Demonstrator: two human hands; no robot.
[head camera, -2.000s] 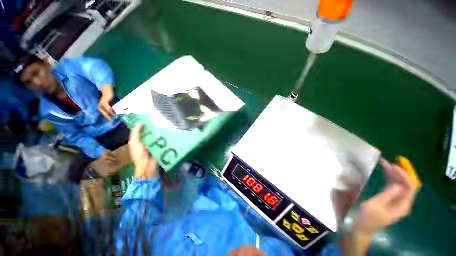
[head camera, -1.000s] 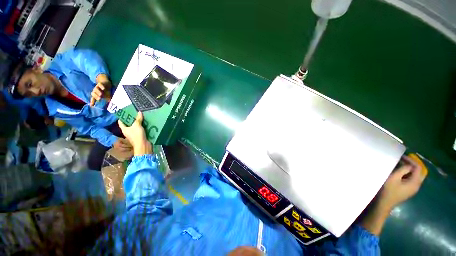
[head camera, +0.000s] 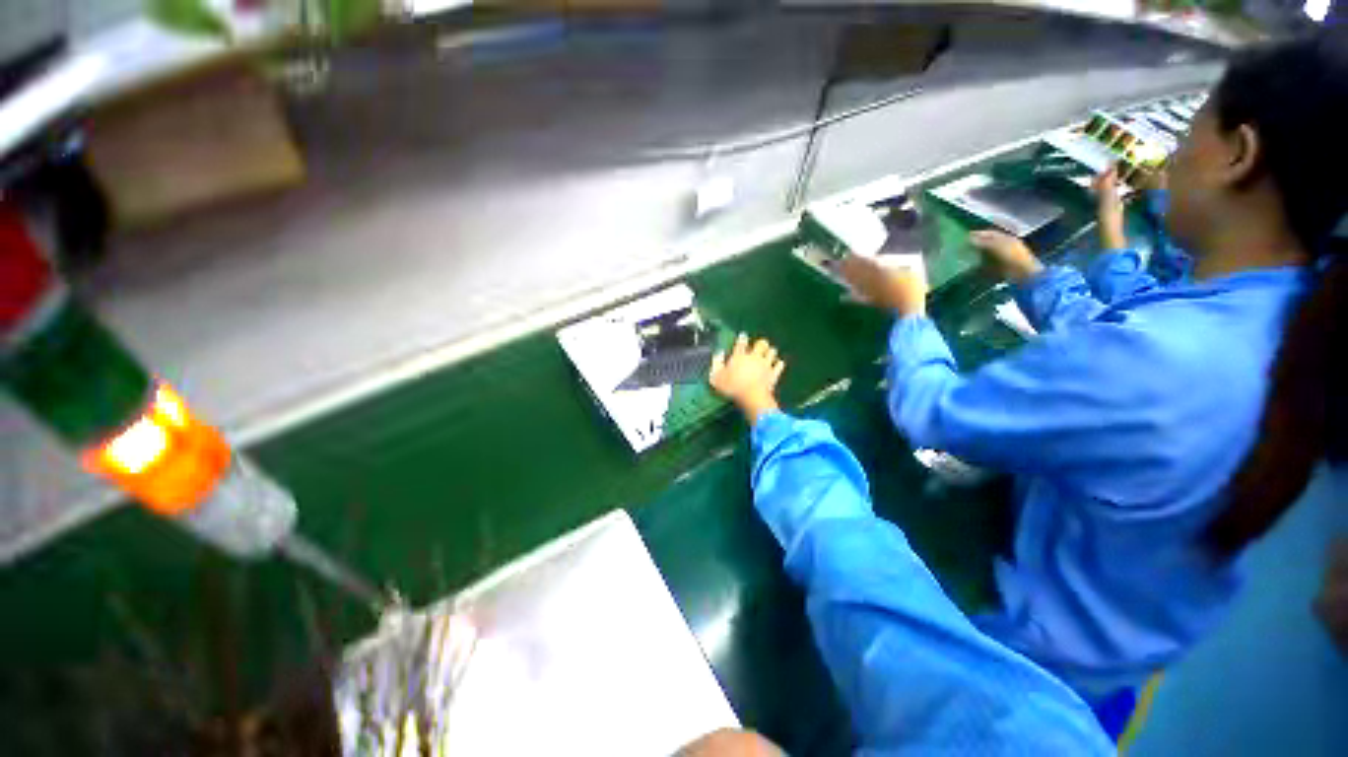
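A flat white and green retail box lies on the green belt near the middle, with a dark tablet picture on top. My right hand is at its right edge, thumb side on the box and fingers along the edge, gripping it; the fingertips are partly unclear. The bare silver-white platform of the scale is at the bottom, cut off by the picture's edge; its display is out of view. My left hand is not in view.
The signal tower light, orange section lit, stands at the left on a thin rod. A worker in a blue smock is at the right, hands at another retail box. More boxes lie farther along the belt, by a pale wall.
The view has swung right. The box my left hand held, that hand and the first neighbour are out of view. My right hand has left the scale's edge and reached another box.
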